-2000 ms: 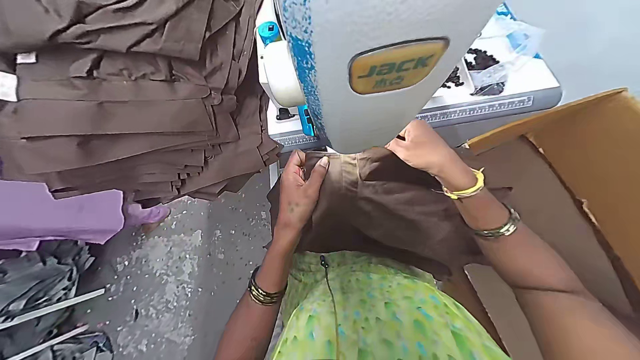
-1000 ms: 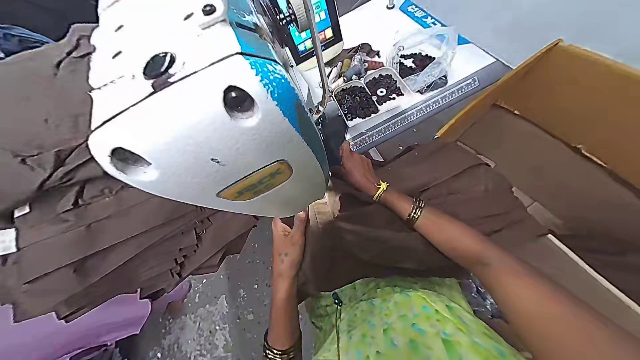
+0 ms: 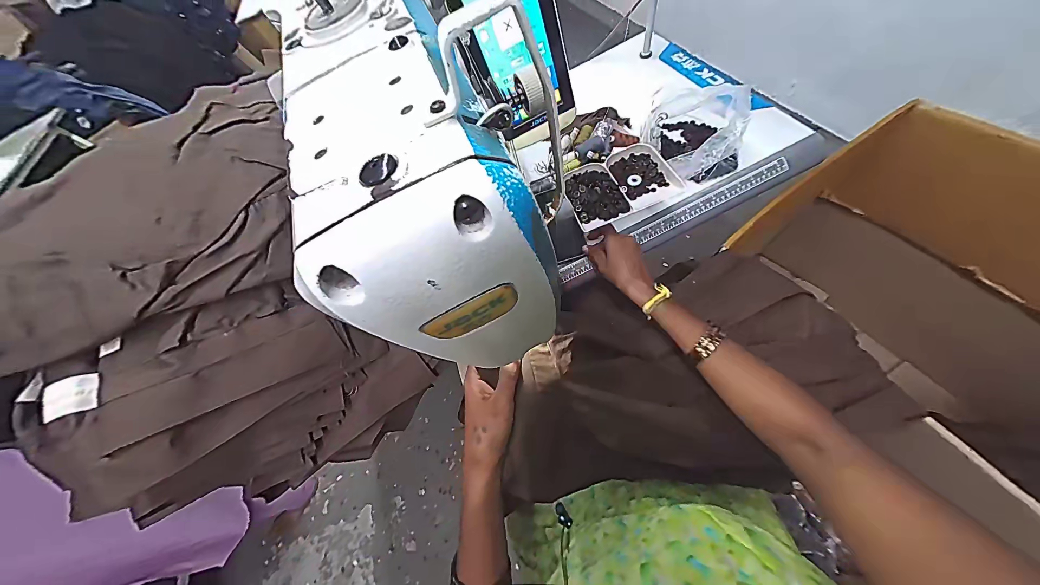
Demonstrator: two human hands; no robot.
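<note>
The white and blue head of a Jack sewing machine [image 3: 406, 268] fills the middle of the view. Below its front end, my left hand [image 3: 490, 410] grips the edge of a brown garment [image 3: 642, 406], whose lighter waistband part [image 3: 546, 361] shows beside the thumb. The garment hangs over my lap. To the right of the machine, my right hand [image 3: 616, 258] is at the table's ruler edge, just below a white tray of dark buttons [image 3: 597, 195]; its fingertips are partly hidden, and whether they hold something cannot be told. The needle area is hidden behind the head.
Stacked brown garments [image 3: 162, 284] lie at the left, with purple cloth [image 3: 122, 520] below. Behind the button tray are thread spools [image 3: 597, 140], a clear plastic bag [image 3: 707, 130] and a lit control screen [image 3: 520, 57]. An open cardboard box [image 3: 918, 268] stands at the right.
My right hand has left the garment's edge under the machine and moved out to the button tray. My left hand has stayed on the garment. The view has shifted considerably.
</note>
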